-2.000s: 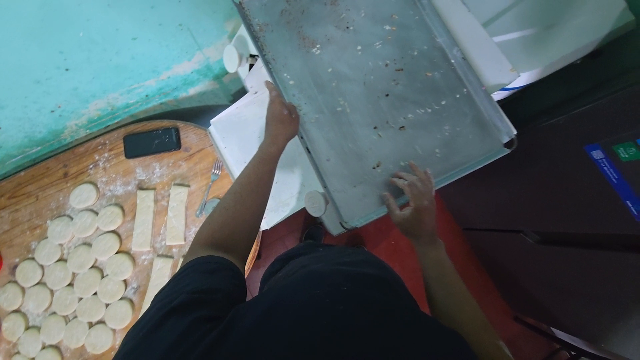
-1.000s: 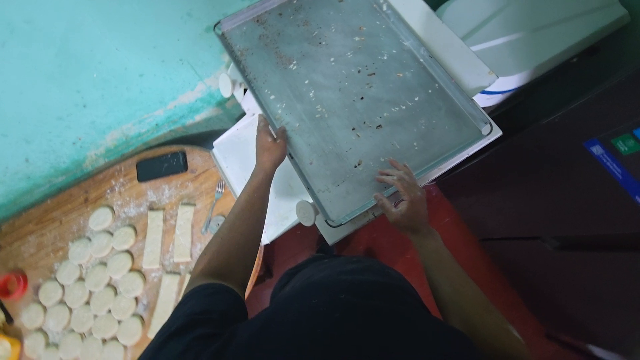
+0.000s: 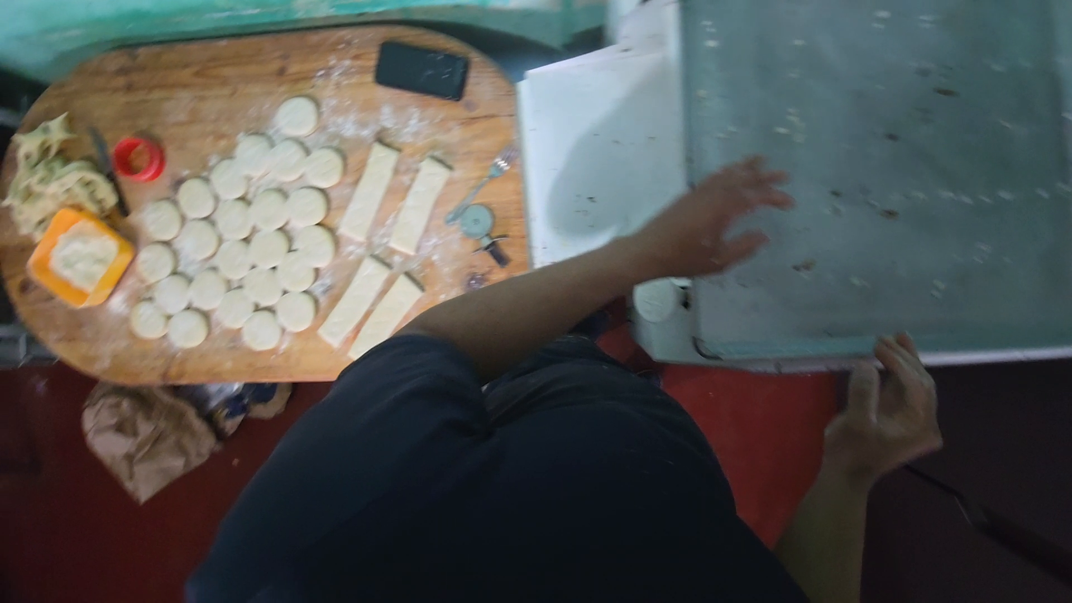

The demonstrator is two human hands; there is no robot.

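Note:
A large metal baking tray (image 3: 888,276), with flour and crumbs scattered on it, rests on a white appliance at the right. My left hand (image 3: 720,218) hovers over or lies on the tray's left part, blurred, its fingers spread and nothing held. At the tray's near edge is my right hand (image 3: 888,402), fingertips on or beside the rim; whether it grips is unclear. Many round dough pieces (image 3: 268,209) lie on the floured wooden table (image 3: 209,67) at the left, beside several dough strips (image 3: 368,193).
On the table are a black phone (image 3: 421,70), a fork (image 3: 486,182), a pastry wheel (image 3: 479,224), a red ring cutter (image 3: 138,159), dough scraps (image 3: 63,180) and an orange container of flour (image 3: 81,257). A crumpled paper bag (image 3: 146,427) sits below. A white surface (image 3: 586,159) adjoins the table.
The view has swung left, showing more of the table. My left hand has left the tray's left edge and is now over the tray with spread fingers.

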